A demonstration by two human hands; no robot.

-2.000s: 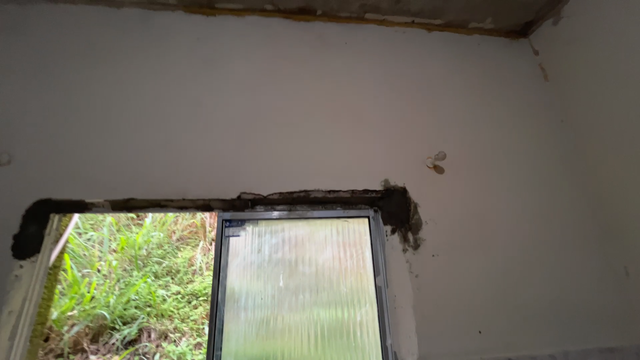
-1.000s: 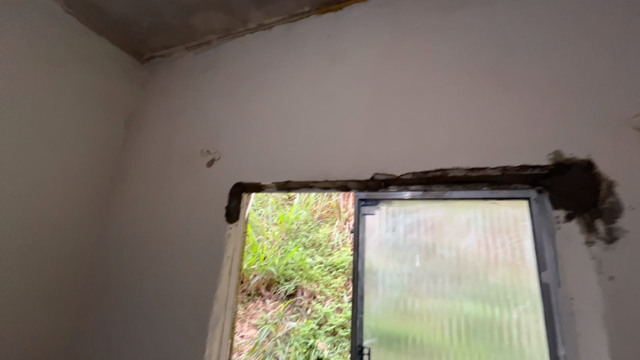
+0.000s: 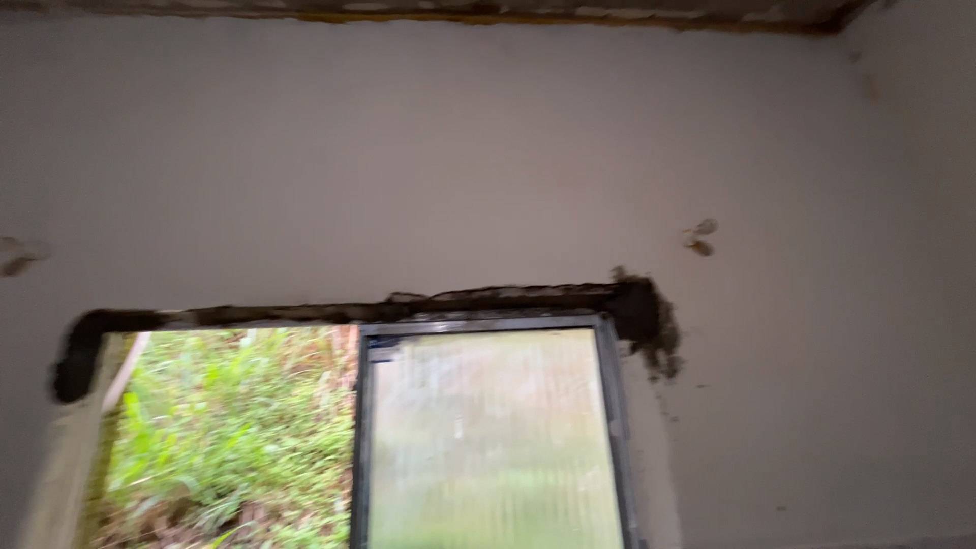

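Neither my left hand nor my right hand shows in the head view. A window fills the lower part of it, with a metal-framed pane of ribbed glass [image 3: 492, 442] on the right and an open gap on the left. Dark mortar [image 3: 290, 313] runs along the top edge of the opening. It thickens into a rough patch [image 3: 644, 313] at the upper right corner and turns down at the upper left corner [image 3: 78, 362].
A pale wall [image 3: 457, 168] surrounds the window, with small damaged spots [image 3: 700, 237] at right and far left. Above runs the ceiling edge [image 3: 488, 17], meeting a side wall [image 3: 930, 191] at right. Grass and plants [image 3: 236, 427] grow on a slope outside.
The view swung sideways towards the left wall corner and back again. Nothing else has plainly changed.
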